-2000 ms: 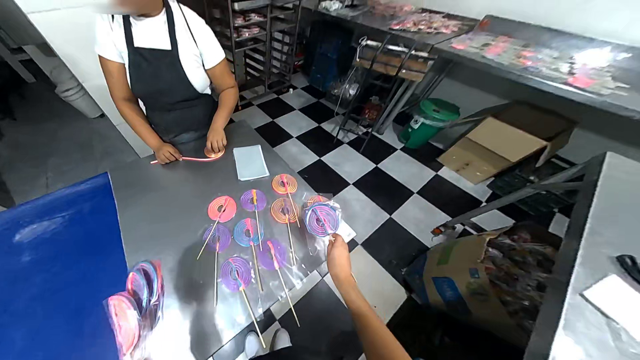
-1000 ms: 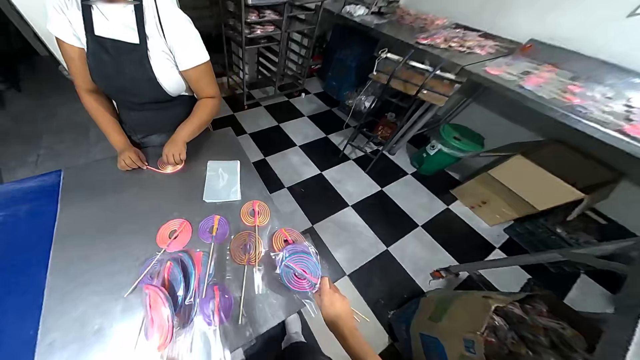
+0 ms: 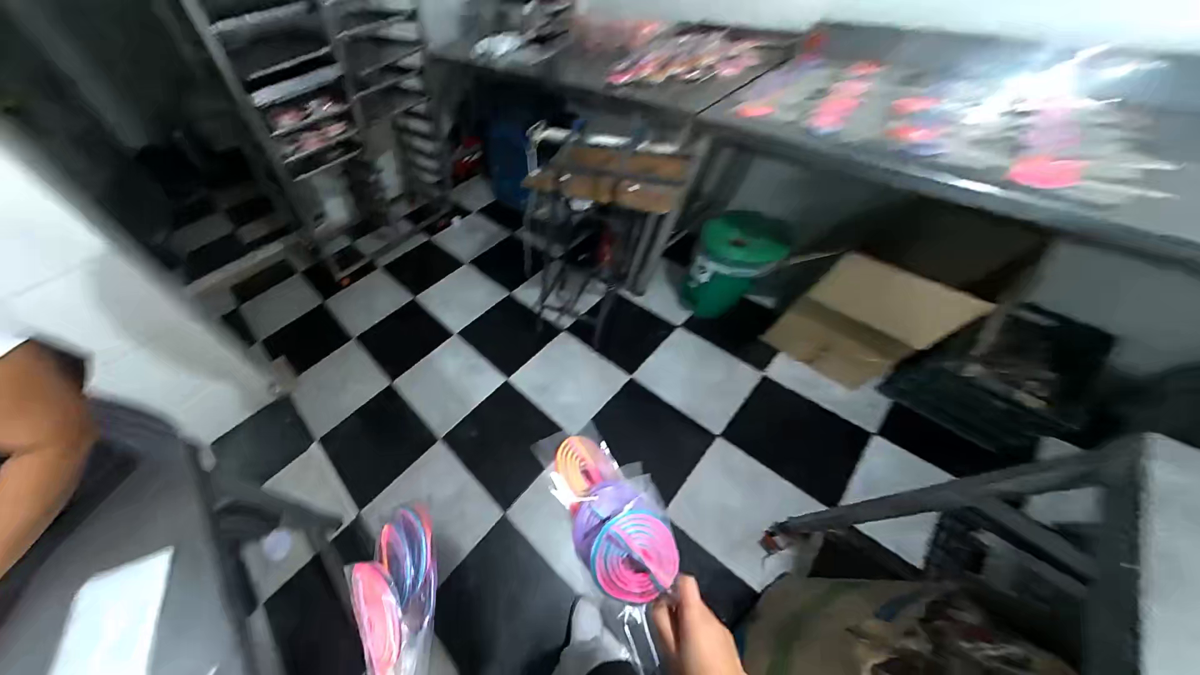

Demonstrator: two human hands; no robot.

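My right hand point(image 3: 696, 626), at the bottom centre, grips several wrapped spiral lollipops point(image 3: 633, 553) by their sticks. Their pink, blue, purple and orange discs overlap in clear plastic over the floor. Left of them, another bunch of wrapped spiral lollipops point(image 3: 380, 614) in pink and blue stands upright at the lower edge. The hand that may be holding this bunch is out of the frame.
A metal table point(image 3: 211, 600) with a white sheet point(image 3: 112, 614) is at lower left, beside a co-worker's arm point(image 3: 42, 450). Wrapped sweets lie on the long steel counter point(image 3: 937, 178). A green bin point(image 3: 736, 262), an open cardboard box point(image 3: 872, 314) and a metal frame point(image 3: 937, 497) stand right.
The view has swung right, off the table with the laid-out lollipops. My right hand now holds a bunch of lollipops showing orange and purple discs too. The other bunch has moved off the table.
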